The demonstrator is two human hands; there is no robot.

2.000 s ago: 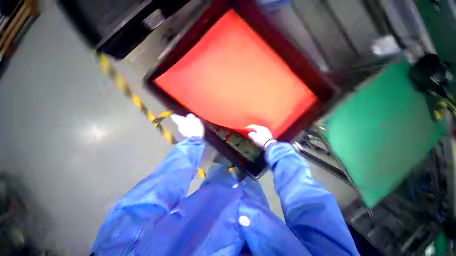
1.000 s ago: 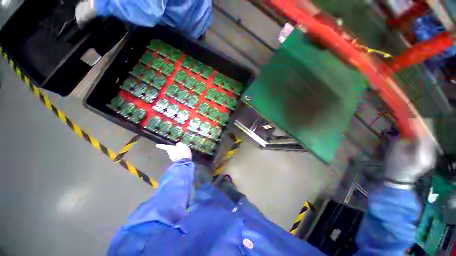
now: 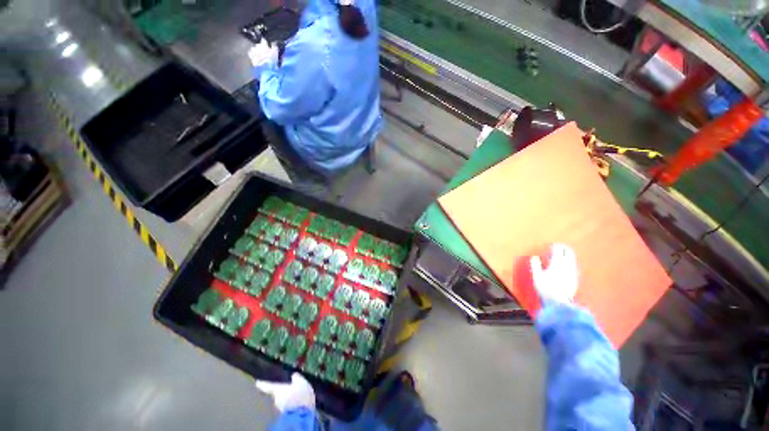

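A black bin (image 3: 187, 324) holds rows of green circuit boards (image 3: 291, 305) lying on a red-orange sheet. My left hand, in a white glove (image 3: 291, 394), is at the bin's near edge, thumb or a finger stretched out to the left; it holds no board. My right hand, in a white glove (image 3: 555, 274), lies on a large red-orange sheet (image 3: 548, 189) that covers much of the green mat (image 3: 481, 164) on the bench. The sheet overhangs the bench's near side. Whether the right fingers grip the sheet cannot be told.
Another black bin (image 3: 160, 126) stands at the upper left beside yellow-black floor tape (image 3: 126, 210). A person in blue (image 3: 325, 93) sits beyond the bins. A green conveyor (image 3: 472, 50) runs behind the bench. A wooden pallet (image 3: 38, 210) is at far left.
The sheet has come off the bin and now lies over the bench on the right, with my right hand on it. The boards are uncovered. My left hand stays near the bin's edge.
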